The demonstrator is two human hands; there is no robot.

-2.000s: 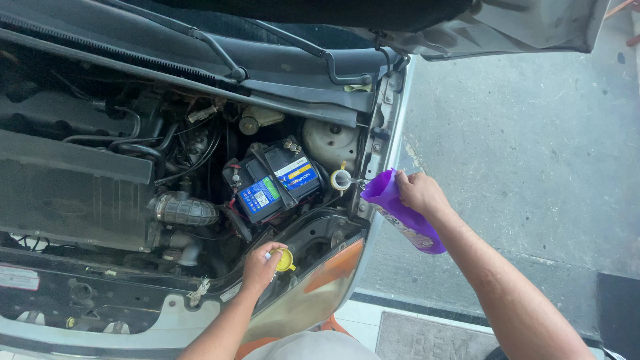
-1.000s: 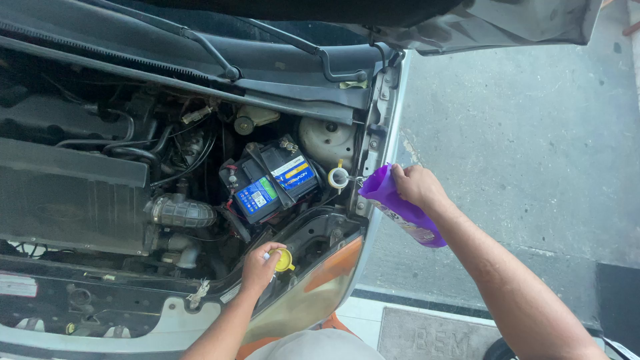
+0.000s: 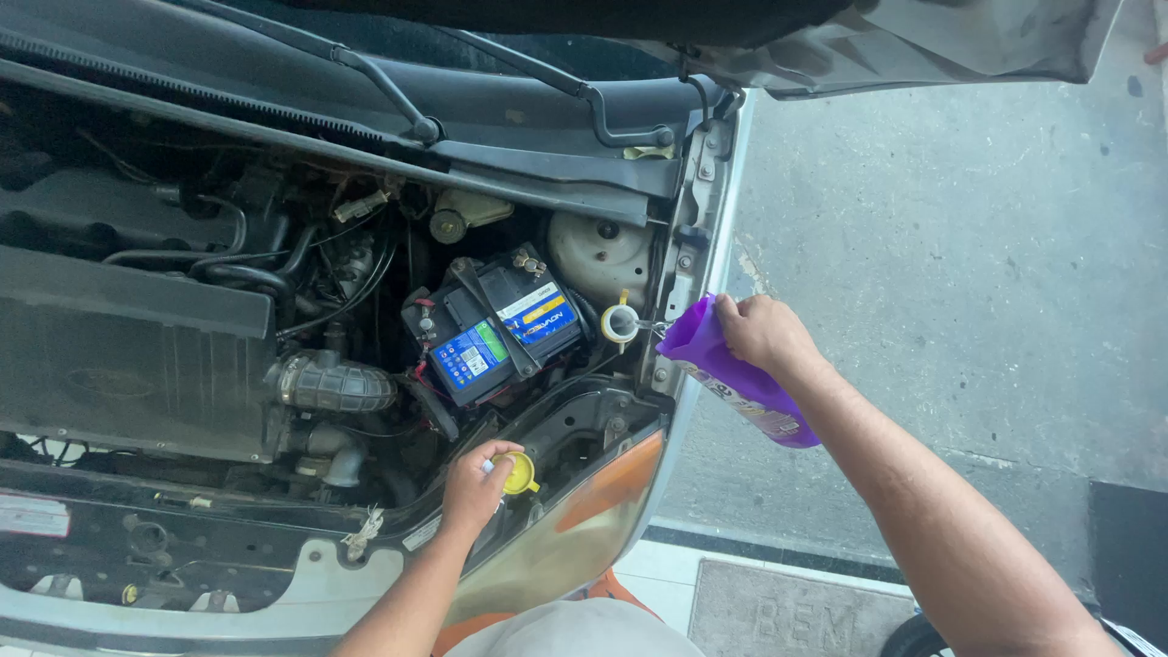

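Observation:
My right hand grips a purple plastic pouch by its upper edge, tilted with its mouth toward the left. A thin clear stream of liquid runs from the mouth to the white filler neck of a reservoir beside the car battery. Lower down, over the front edge of the engine bay, my left hand holds a yellow cap between thumb and fingers. How much liquid is inside the pouch or the neck cannot be seen.
A strapped car battery sits left of the neck, beside the strut tower. The black engine cover fills the left. The raised hood hangs over the top; the headlight and fender edge lie near my arms.

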